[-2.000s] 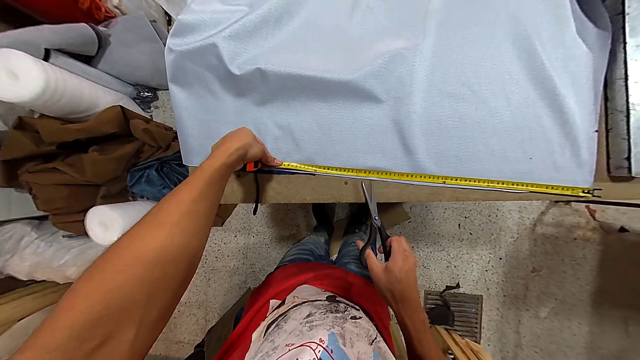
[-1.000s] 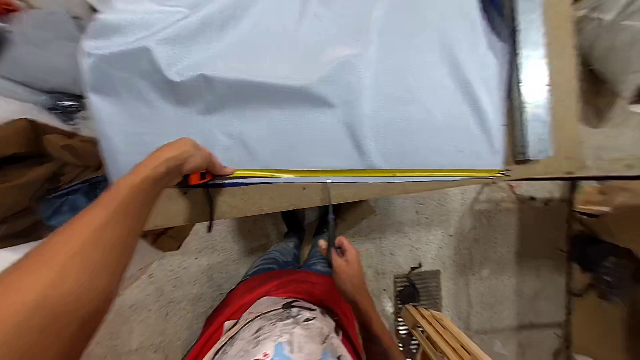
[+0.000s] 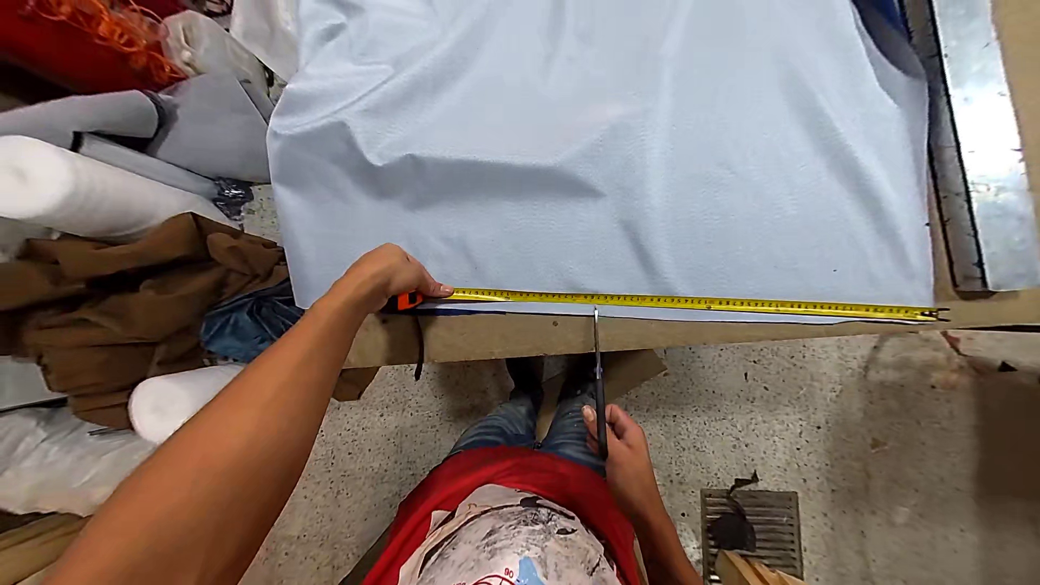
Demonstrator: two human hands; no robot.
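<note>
Light blue-grey fabric [image 3: 569, 146] covers most of the work table [image 3: 487, 337], with folds at its left part. A yellow tape measure blade [image 3: 691, 303] lies along the fabric's near edge, its hooked end at the right corner. My left hand [image 3: 398, 276] is closed on the orange-and-black tape measure case [image 3: 409, 301], and a black strap hangs from there. My right hand [image 3: 619, 439] holds scissors with black handles [image 3: 601, 414] by the handles. They are seen edge-on, and their tip touches the fabric's near edge below the tape blade.
Metal strips [image 3: 987, 146] lie at the table's right side. On the left are rolls of white material [image 3: 89, 183], crumpled brown fabric [image 3: 146, 301] and a red bundle with orange cord [image 3: 89, 49]. A floor grate [image 3: 751, 528] and wooden pieces [image 3: 747, 569] are at lower right.
Two seconds ago the scissors had their blades showing broadside below the table edge; now they are edge-on with the tip at the fabric. My left hand has stayed at the tape case.
</note>
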